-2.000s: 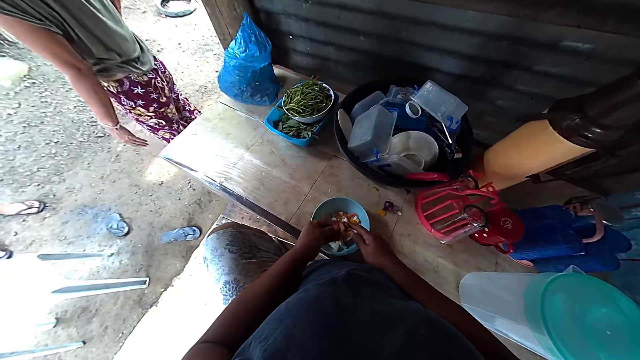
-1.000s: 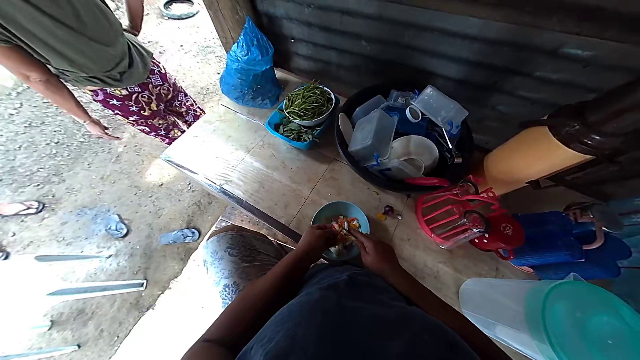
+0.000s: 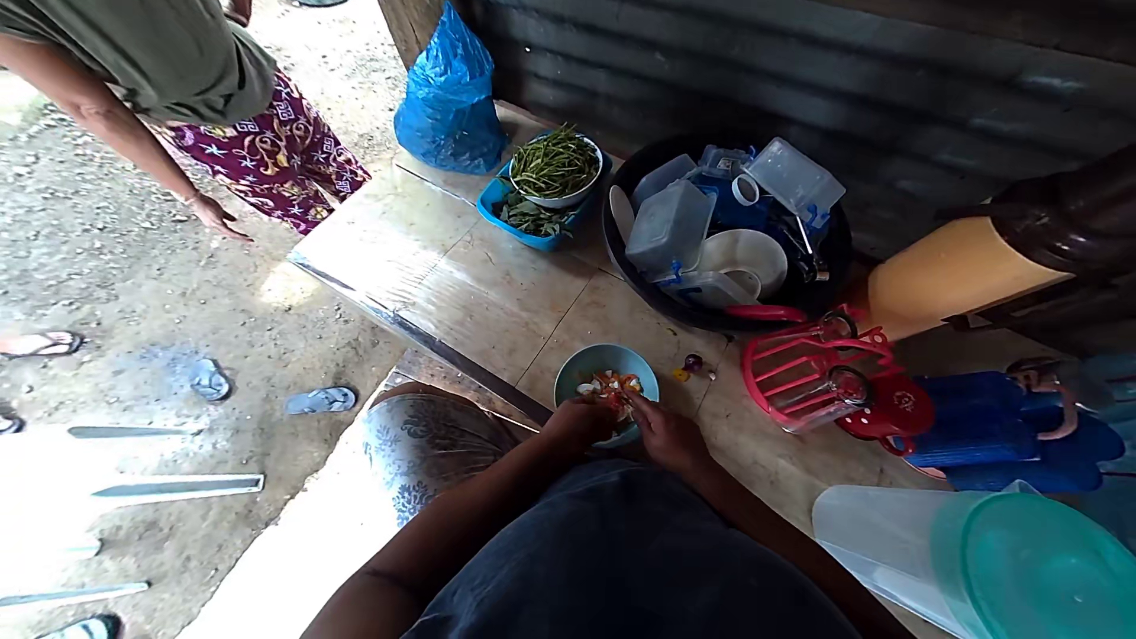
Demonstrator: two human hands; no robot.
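A light blue bowl [image 3: 645, 366] stands on the tiled table near its front edge, with chopped red, orange and white food [image 3: 609, 384] inside. My left hand [image 3: 581, 421] is over the bowl's lower left side, its fingers curled around something I cannot make out. At the bowl's right side, my right hand [image 3: 667, 433] has its fingers bent towards the left hand; a small pale thing, too small to name, shows at the fingertips. Just right of the bowl lie a small purple onion [image 3: 693, 362] and a yellow scrap [image 3: 681, 374].
Behind are a blue plastic bag [image 3: 453, 106], a bowl of green stalks [image 3: 557, 167] on a blue basin [image 3: 519, 232] of leaves, and a black tub [image 3: 635, 282] of containers. Right stand a red rack [image 3: 781, 377] and a lidded pitcher [image 3: 887, 532]. A person [image 3: 177, 80] stands at left.
The person at the left has come a little nearer the table than two seconds ago. Both my hands have stayed at the bowl, with small shifts of the fingers.
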